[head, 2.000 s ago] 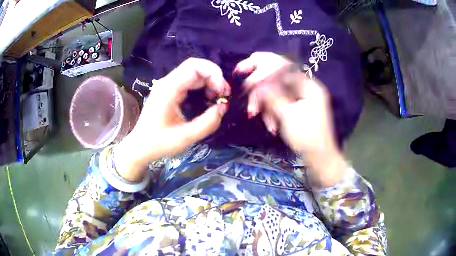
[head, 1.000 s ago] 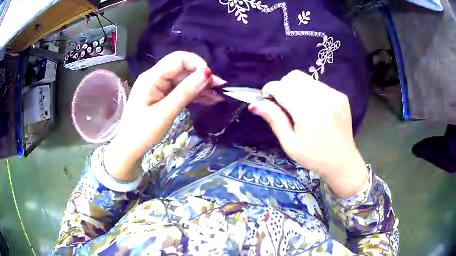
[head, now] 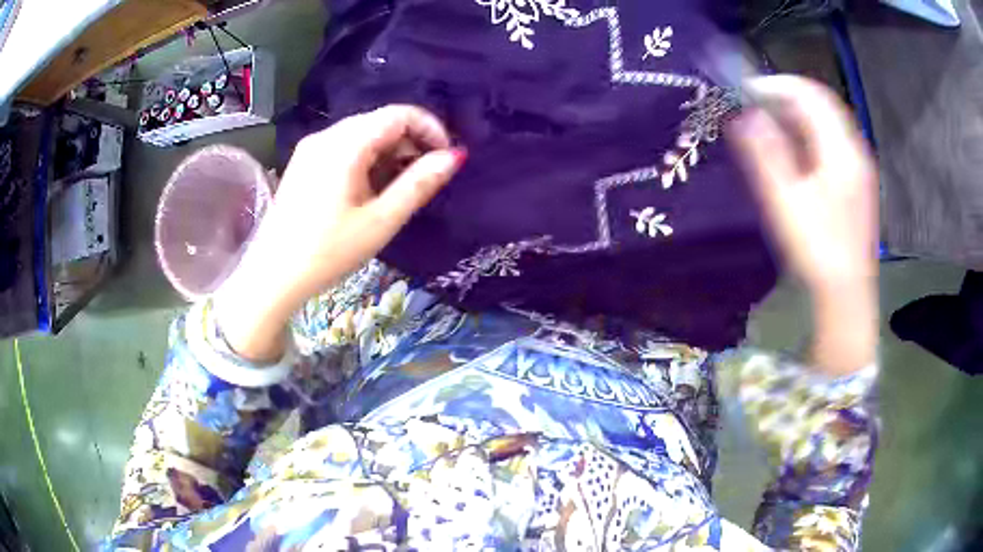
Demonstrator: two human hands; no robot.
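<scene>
The dark purple garment piece [head: 517, 129] lies spread over the lap, with pale embroidered flowers, leaves and stepped lines. My left hand [head: 350, 199] is over its left part, thumb and index fingertips close together; whether something small is pinched there cannot be seen. My right hand [head: 808, 162] is raised at the cloth's right side and blurred. The small scissors [head: 730, 67] show as a blurred pale blade shape beyond its fingertips, pointing up and left. No needle or thread can be made out.
A translucent pink tub [head: 213, 224] stands on the green floor at left. A pale spool box [head: 205, 102] is behind it, below a wooden edge [head: 102, 49]. Blue-edged dark furniture stands at both sides. A dark shape [head: 943, 323] lies on the floor at right.
My right hand has moved away from my left fingertips, up and to the right, with the scissors. The cloth between the hands now lies flatter, showing more embroidery. My left hand has barely moved.
</scene>
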